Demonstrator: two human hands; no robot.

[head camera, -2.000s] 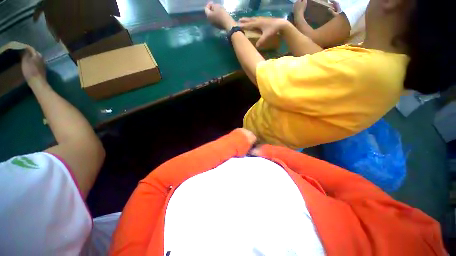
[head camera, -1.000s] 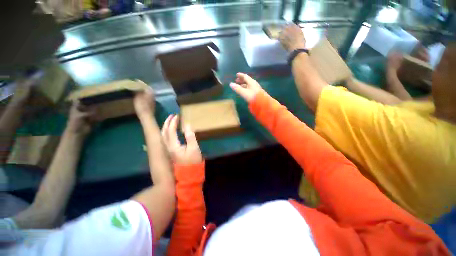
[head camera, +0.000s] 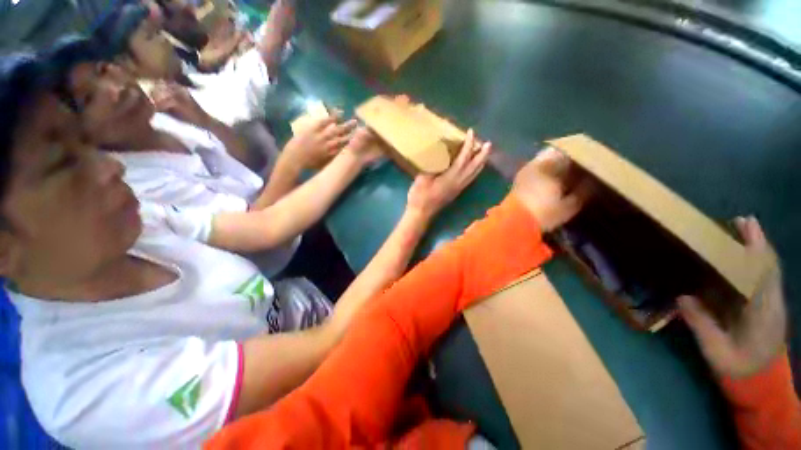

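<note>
An open mailer box (head camera: 659, 202) is tilted above the green bench at the right, its lid half closed over a dark inside. Small dark goods show blurred within. My left hand (head camera: 551, 189) grips its left end, fingers at the opening. My right hand (head camera: 746, 308) holds the right end, thumb and fingers around the corner. A closed mailer box (head camera: 553, 365) lies on the bench below, partly hidden under my left sleeve.
A person in a white shirt (head camera: 114, 352) sits close at my left, hands on another mailer box (head camera: 408, 132). More people sit beyond. A larger open carton (head camera: 391, 31) stands on the dark green belt (head camera: 527, 61), with a metal rail at the upper right.
The view has swung left. My hands, earlier empty and reaching over the bench, now hold the open mailer box. The closed box now shows below my left arm.
</note>
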